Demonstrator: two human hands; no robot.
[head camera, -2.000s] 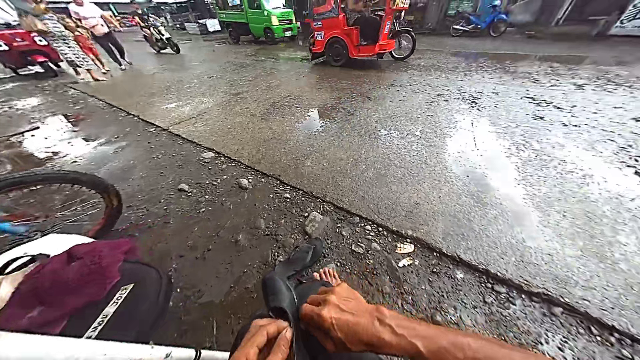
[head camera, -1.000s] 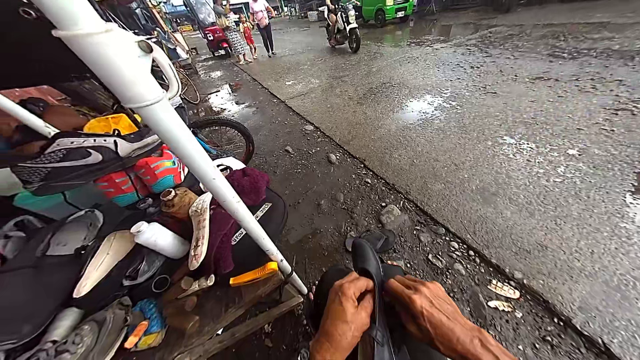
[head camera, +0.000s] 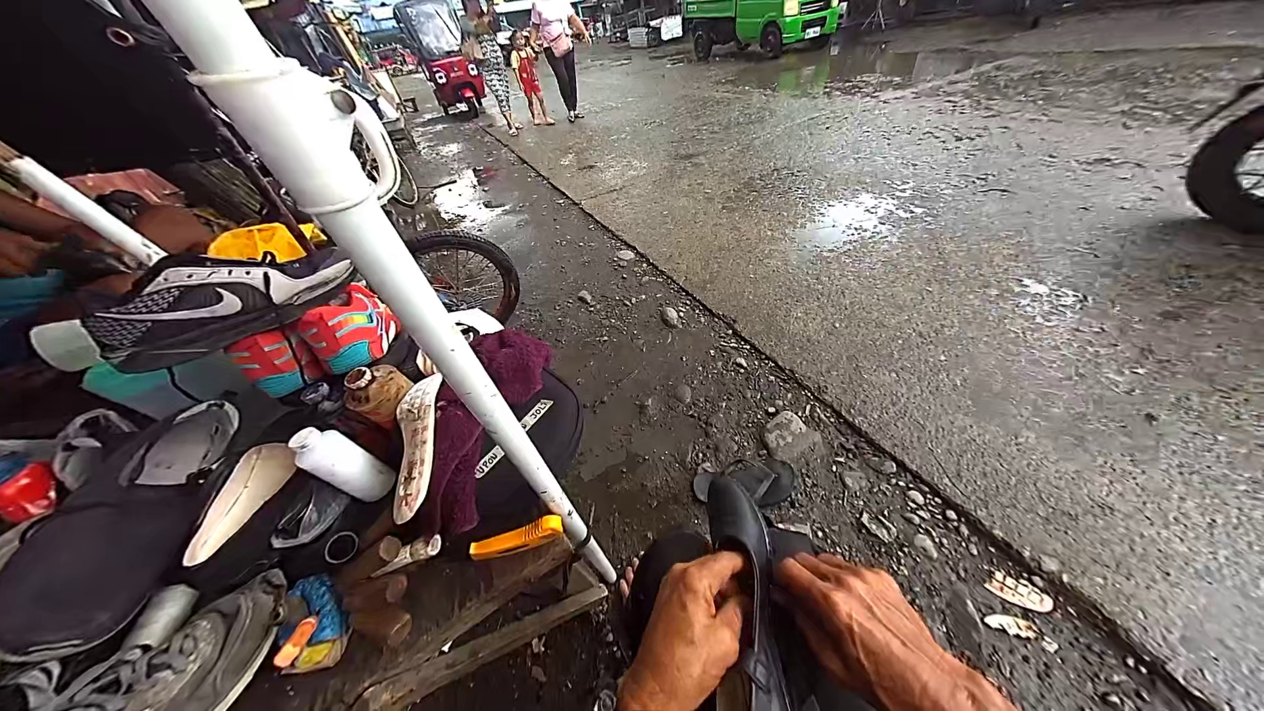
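Note:
A black shoe (head camera: 743, 518) stands toe-forward between my hands at the bottom of the view, low over my dark-clad legs. My left hand (head camera: 691, 622) grips its left side, with thumb and fingers curled at the rim of the opening. On the other side my right hand (head camera: 859, 612) has its fingers bent against the shoe's edge; its fingertips are partly hidden, so its hold cannot be told. Just beyond the toe, a dark flip-flop (head camera: 765, 481) lies on the wet ground. No tool shows in either hand.
A white pole (head camera: 434, 326) slants down to a wooden table frame (head camera: 494, 642). Left are an orange-handled cutter (head camera: 515, 538), a white bottle (head camera: 341, 464), insoles, a sneaker (head camera: 217, 301) and a maroon cloth (head camera: 509, 370). A motorcycle wheel (head camera: 1229, 173) is at right; people (head camera: 558, 49) stand farther off.
The view has swung left, bringing in the pole and the shoe-covered table. Both hands stay at the black shoe. A motorcycle near the green truck one second ago is no longer there.

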